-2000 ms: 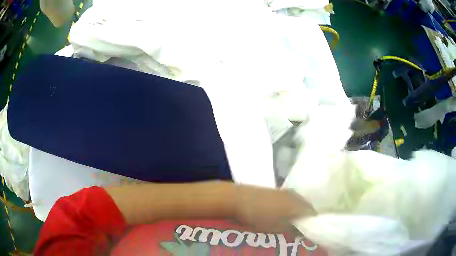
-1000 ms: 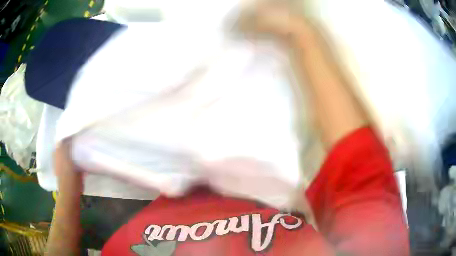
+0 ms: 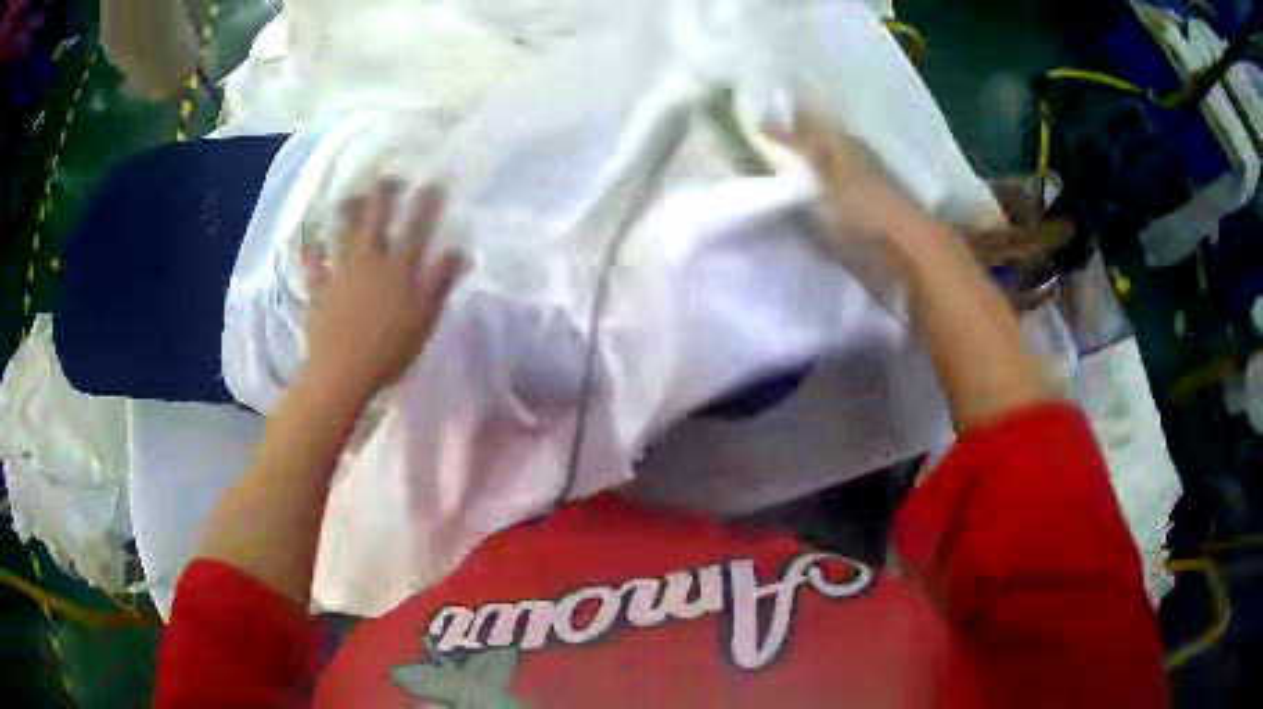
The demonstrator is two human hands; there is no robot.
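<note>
A white garment (image 3: 526, 236) lies over the navy pressing board (image 3: 153, 270), whose left end shows bare. Its near part hangs toward my red top and looks pinkish. My left hand (image 3: 377, 284) lies on the garment with its fingers spread, slightly blurred. My right hand (image 3: 845, 173) is blurred at the garment's far right part, its fingers at a raised fold of the cloth. The fingertips are partly lost in the white cloth.
More white garments (image 3: 402, 49) lie beyond the board, and a crumpled one (image 3: 63, 443) hangs at the left. The iron's brown handle (image 3: 1018, 243) shows at the right, beyond my right forearm. A yellow-and-black cord (image 3: 1046, 118) runs at the upper right above the green floor.
The garment was swept over the board and now lies lower and more folded. My left hand has moved from the near left edge up onto the cloth. My right hand has moved right and slightly nearer.
</note>
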